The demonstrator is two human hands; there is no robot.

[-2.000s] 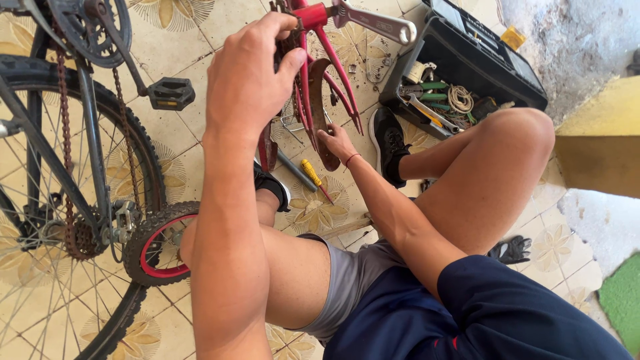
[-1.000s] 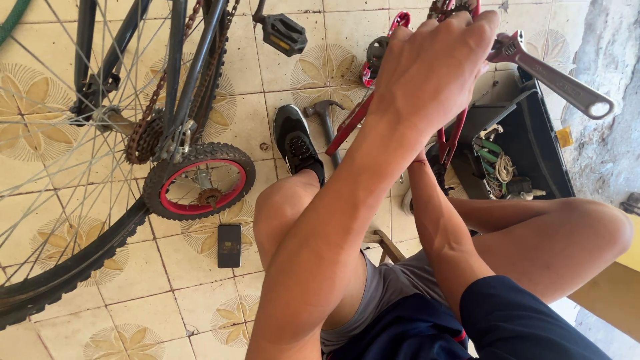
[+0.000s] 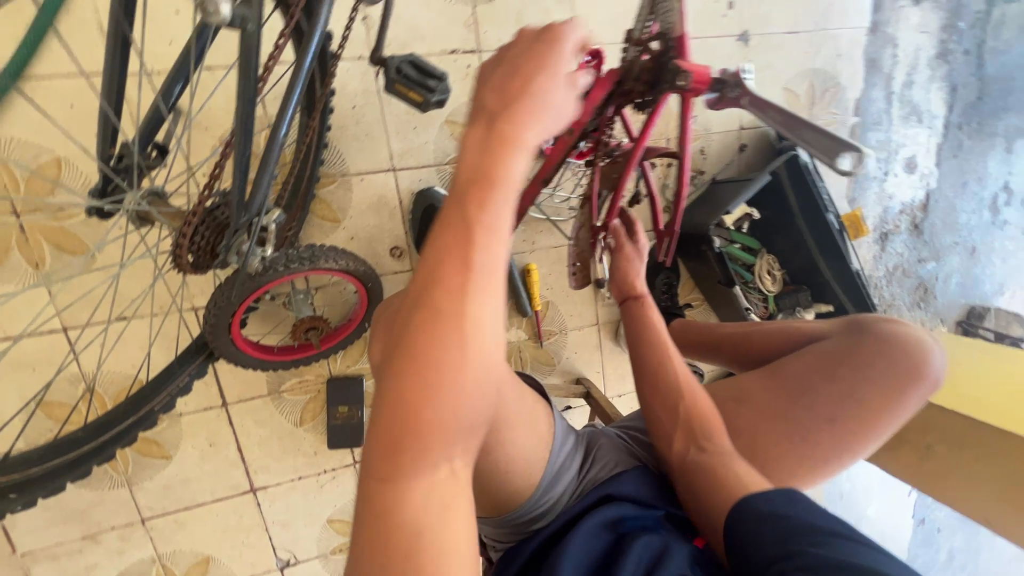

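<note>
The small red bicycle frame (image 3: 640, 172) stands in front of me, with a rusty chain and a curved, rusty guard about it. My right hand (image 3: 629, 252) grips the lower end of the frame beside the guard. My left hand (image 3: 532, 80), blurred, is at the upper left of the frame with fingers bent near a red part; whether it holds that part is hidden. An adjustable wrench (image 3: 788, 120) sits with its jaws at the red bottom bracket shell, its handle pointing right, no hand on it. A yellow-handled screwdriver (image 3: 534, 292) lies on the tiles beside a dark tool handle (image 3: 518, 288).
A larger dark bicycle (image 3: 280, 132) takes up the left side. A small wheel with a red rim (image 3: 358, 308) lies by its rear sprockets, above a black box-like item (image 3: 346, 412). An open toolbox (image 3: 832, 232) with tools and cord is at right, near a wooden stool (image 3: 596, 400).
My left hand has come away from the wrench area to the left side of the red frame. The wrench stays at the bottom bracket. The view has shifted.
</note>
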